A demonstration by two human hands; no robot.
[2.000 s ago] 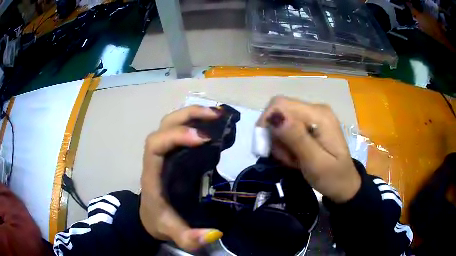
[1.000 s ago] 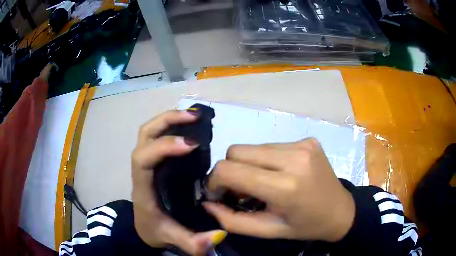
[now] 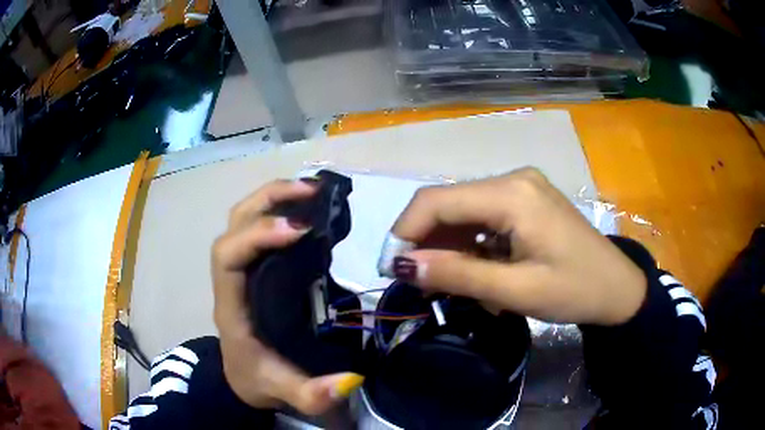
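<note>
My left hand [image 3: 252,285] holds the black curved rear cover [image 3: 289,290] on its side, its opening facing right. A pale socket edge shows inside it. Thin red, blue and orange wires [image 3: 356,317] run from there into the camera body [image 3: 453,378], a black round section with a white rim, low in the picture. A small white plug [image 3: 439,312] stands among the wires. My right hand [image 3: 512,248] is above the body, thumb and forefinger pinched together by a white wrap [image 3: 392,254] at the fingertip. Whether it pinches anything else cannot be told.
A white plastic-covered sheet [image 3: 369,206] lies beneath the work on the beige bench. Clear plastic trays [image 3: 520,59] are stacked at the far side. A metal post [image 3: 260,67] stands beyond the bench edge. A black cable [image 3: 132,343] lies at left. A person's red sleeve [image 3: 33,390] is at lower left.
My right hand was at the cover's opening one second ago; it has moved up and right, uncovering the wires. The red-sleeved arm at left has drawn back. My left hand still holds the cover.
</note>
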